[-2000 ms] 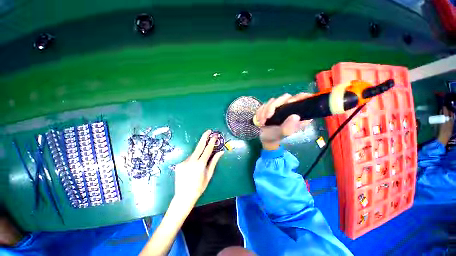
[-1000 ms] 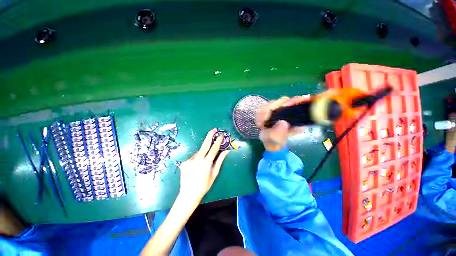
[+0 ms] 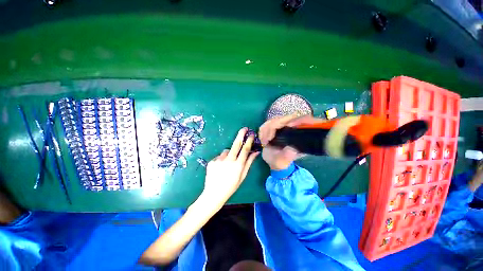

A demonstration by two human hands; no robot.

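My left hand holds a small round black housing on the green bench. My right hand grips the orange-and-black electric screwdriver, which lies nearly level. Its front end is at the right side of the housing, and my fingers hide its tip. The grey speckled screw dish is just beyond my right hand, partly covered by it. Any screw is too small to tell.
A silvery heap of small parts, panel strips and thin blue rails lie left. Stacked red compartment trays stand right. Small white-yellow pieces lie behind the screwdriver. Black units sit on the far belt. Another person's sleeve shows right.
The screwdriver has moved from over the screw dish to the housing in my left hand. The view has shifted, and two white-yellow pieces now show beyond the screwdriver.
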